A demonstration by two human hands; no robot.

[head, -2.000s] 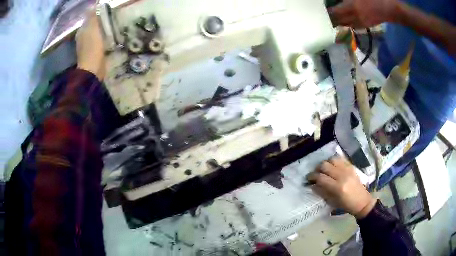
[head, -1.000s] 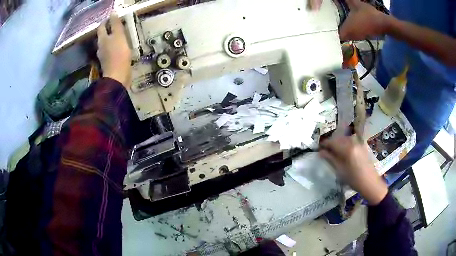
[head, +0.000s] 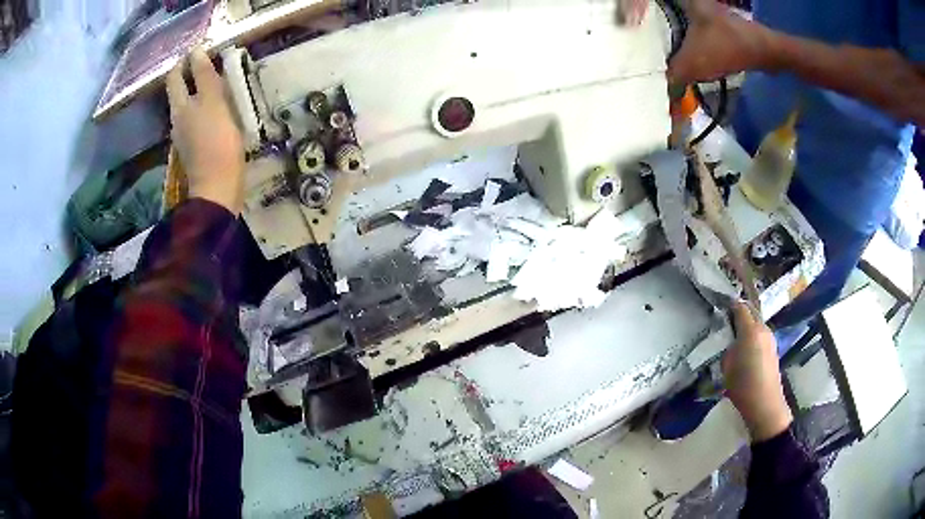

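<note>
The cream sewing machine head (head: 497, 76) lies across the view. My left hand (head: 206, 127) rests against its left end, fingers partly spread; whether it grips the edge cannot be told. My right hand (head: 753, 370) is at the table's right front corner, at the lower end of the grey fabric strip (head: 674, 218) and a tan band; its fingertips are partly hidden. White fabric scraps (head: 568, 266) are heaped on the machine bed (head: 456, 329). The bed's left end sits raised above the table, with dark metal parts there.
Another person's hand (head: 720, 46) is at the machine's right end. An oil bottle (head: 771, 167) stands at the table's right, behind a dark tray of bobbins (head: 773, 253). A white stool (head: 864, 360) is at the right. A framed panel (head: 152, 61) is at top left.
My right hand has moved from the table front, past the scraps, to the right corner by the strip. The bed has tilted or shifted at its left end. White pieces now lie below the table's front edge.
</note>
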